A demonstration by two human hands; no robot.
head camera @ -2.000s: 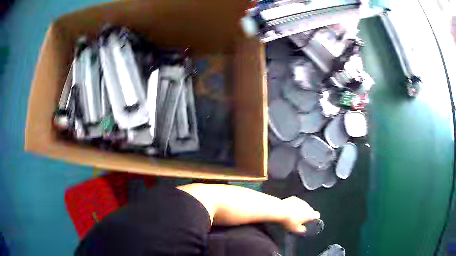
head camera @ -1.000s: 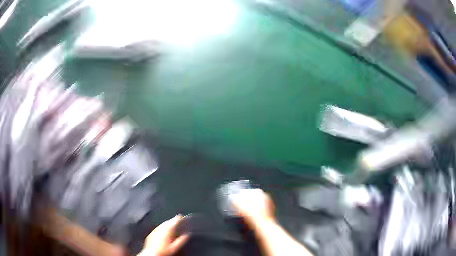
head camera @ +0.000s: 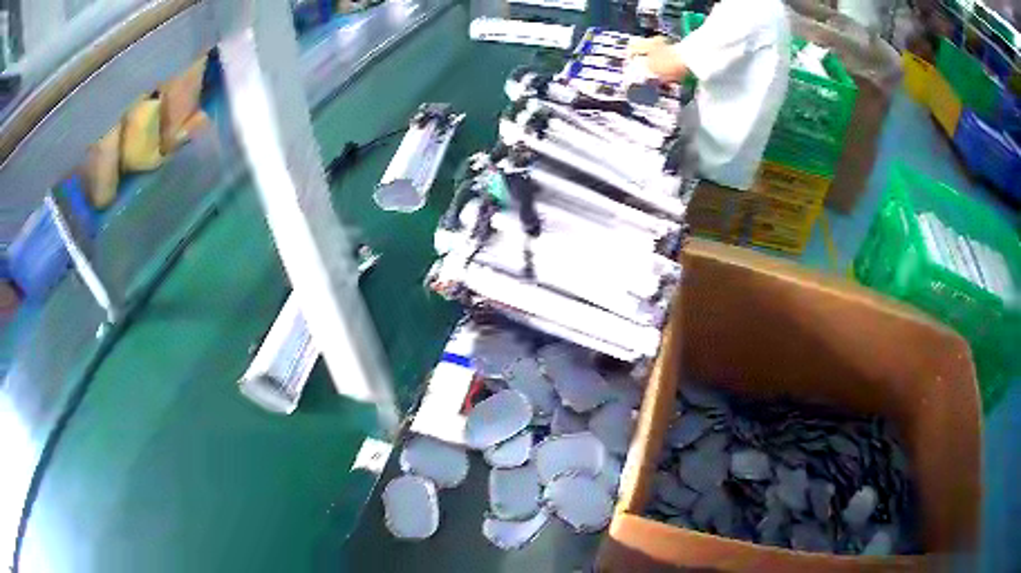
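Observation:
Neither of my hands is in view. Several grey rounded-oval end caps [head camera: 498,419] lie in a loose pile on the dark near strip at the bottom centre, some overlapping. A heap of silver-white housings [head camera: 565,241] with black fittings lies just beyond them, with a small green part showing at its left end. A single housing [head camera: 417,166] lies apart on the green surface left of the heap. Another housing [head camera: 282,353] lies lower left, partly hidden behind a pale metal bar.
A brown carton [head camera: 652,442] at the lower right holds many dark grey caps. The pale metal bar [head camera: 302,213] crosses the green bench [head camera: 168,414] at left. Another worker in a white top [head camera: 733,90] is at upper right, near green crates [head camera: 935,241].
The view has swung from the near strip to the housing heap and the cap-filled carton. Both my hands, seen a second ago, have left the picture.

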